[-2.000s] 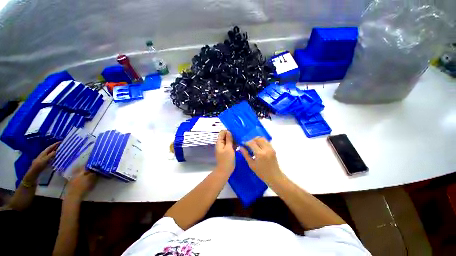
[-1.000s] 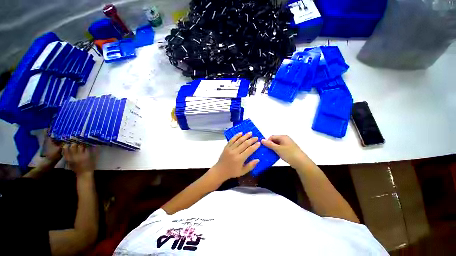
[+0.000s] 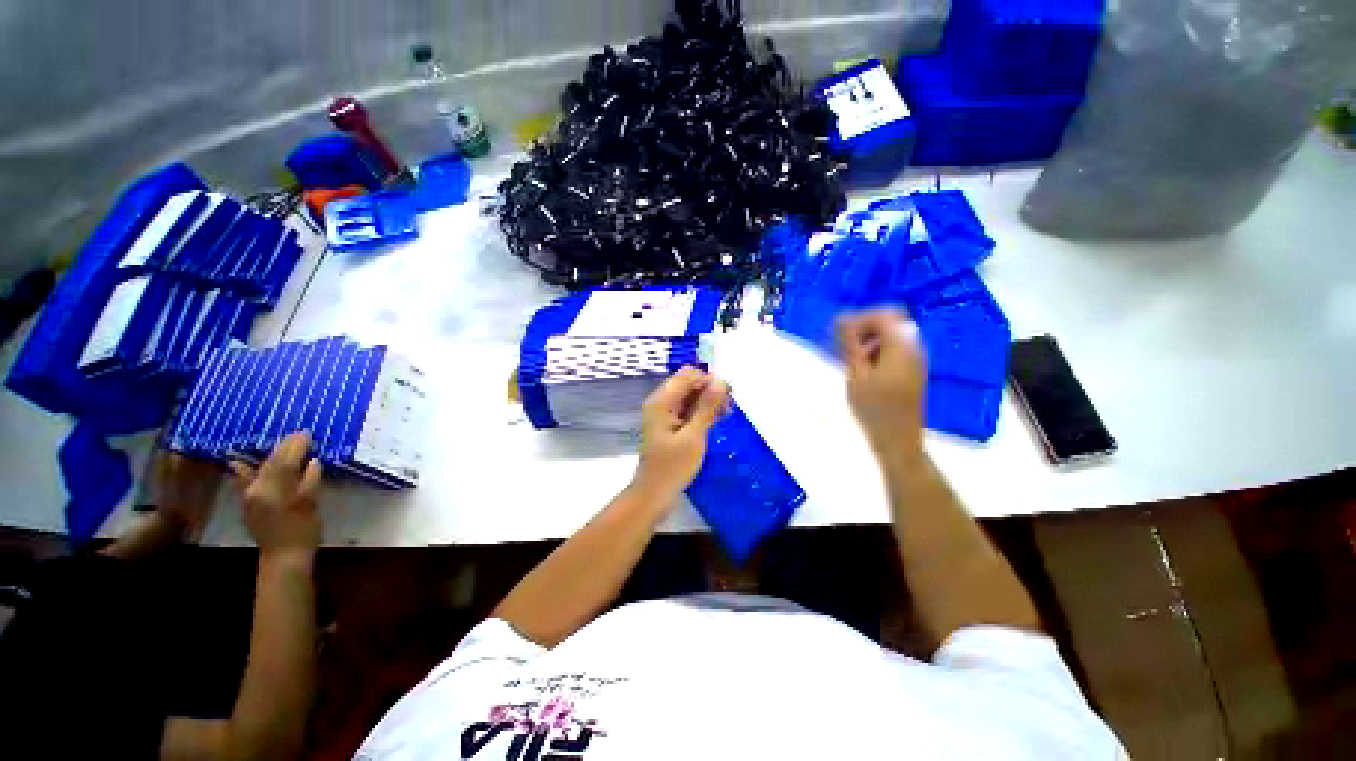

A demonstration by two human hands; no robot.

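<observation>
A blue tray (image 3: 744,479) lies at the table's front edge, just right of the stack of printed cards (image 3: 617,372). My left hand (image 3: 683,427) is beside the stack's right end, at the tray's upper left corner, with thumb and fingers close together; whether anything is between them is hidden. My right hand (image 3: 885,372) is blurred and raised in front of the scattered blue trays (image 3: 964,364), fingers bent together; I cannot tell whether it holds one. A large heap of black cables (image 3: 669,164) is behind the stack.
A phone (image 3: 1059,400) lies at right. Blue boxes (image 3: 996,89) and a grey translucent bag (image 3: 1175,134) stand at back right. At left, a second person's hand (image 3: 283,498) is on a row of packs (image 3: 283,399); a blue bin (image 3: 75,312) of packs is behind.
My hands have left the blue tray they were pressing on. My left hand has moved up towards the stack, my right hand up and right to the scattered trays. The view has shifted.
</observation>
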